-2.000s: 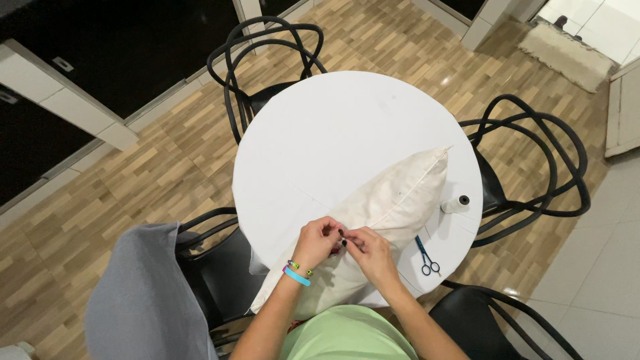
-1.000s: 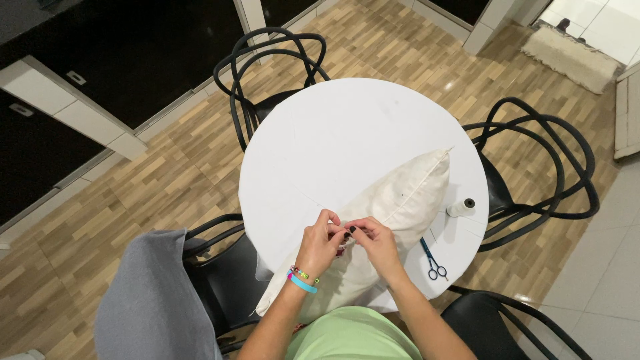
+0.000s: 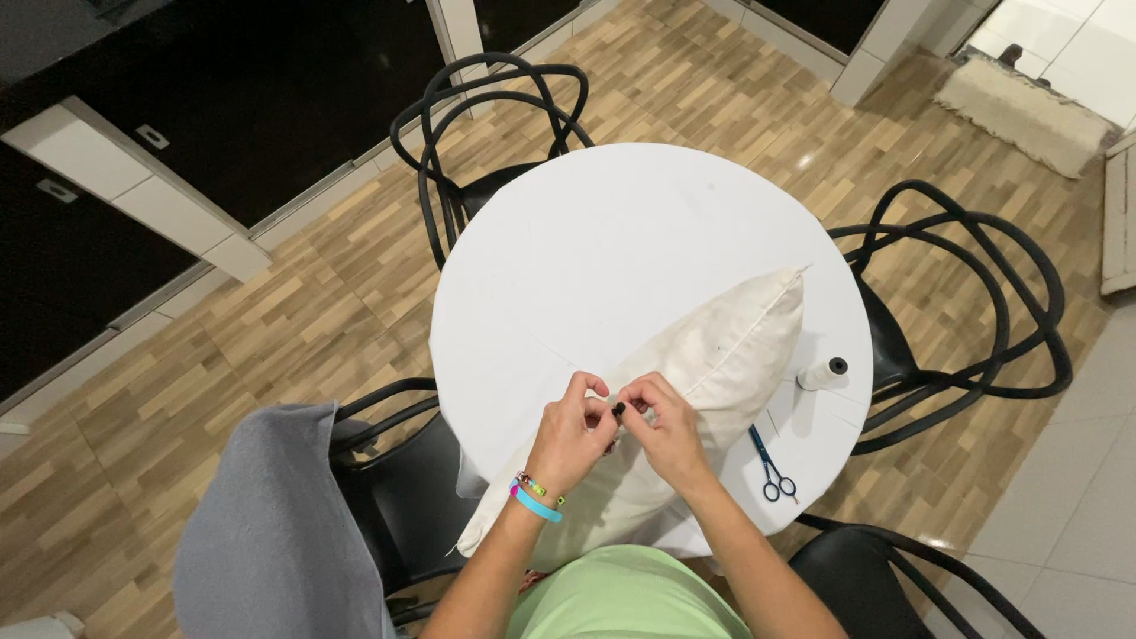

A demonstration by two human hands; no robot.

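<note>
A cream fabric pillow (image 3: 745, 337) lies diagonally across the round table and reaches my lap. Over its middle, my left hand (image 3: 572, 430), with bracelets at the wrist, and my right hand (image 3: 661, 426) meet with pinched fingertips. Something small and dark shows between the fingertips; whether it is an object or nail polish, I cannot tell. A faint thread runs on the cloth left of my left hand. Right of the pillow stands a white thread spool (image 3: 822, 374) with a dark top. Blue scissors (image 3: 770, 466) lie near the table's right edge, touched by neither hand.
The round table (image 3: 568, 240) has a white cloth. Black chairs stand around it: one at the back left (image 3: 497, 177), one at the right (image 3: 887, 337), one at the lower right (image 3: 856, 577). A grey cloth (image 3: 275, 524) hangs over the chair at the left.
My hands stay together over the pillow, with small shifts of the fingers. The spool, scissors and pillow rest where they were on the table.
</note>
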